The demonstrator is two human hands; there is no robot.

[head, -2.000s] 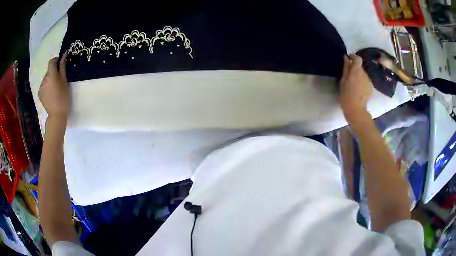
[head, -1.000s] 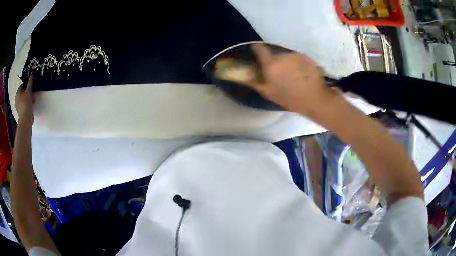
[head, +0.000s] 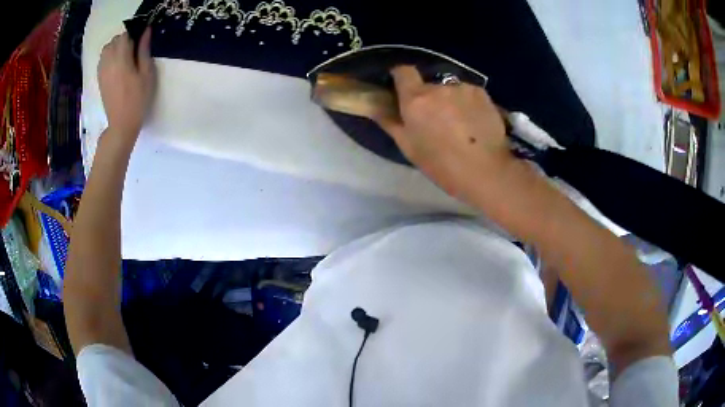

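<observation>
The black garment [head: 477, 36] lies over the back of the cream padded board [head: 230, 107], its lower edge running across it. Pale gold scalloped trim [head: 274, 20] shows on the cloth at the upper left. My left hand [head: 127, 79] pinches the garment's left corner between thumb and fingers. My right hand [head: 449, 127] grips the tan handle of the steam iron [head: 366, 131]. The iron lies across the garment's lower edge, its tip pointing left, just right of the trim. My hand hides part of the iron and the edge under it.
White cloth [head: 207, 215] lies in front of the pad. A thick black hose [head: 636, 199] runs from the iron past my right forearm. A red basket [head: 692, 99] and a metal iron rest [head: 680, 147] stand at the right. Red and blue baskets are at the left.
My right hand has left the garment's right end and taken hold of the iron, which has come from its place at the right onto the cloth. My left hand still holds the left corner.
</observation>
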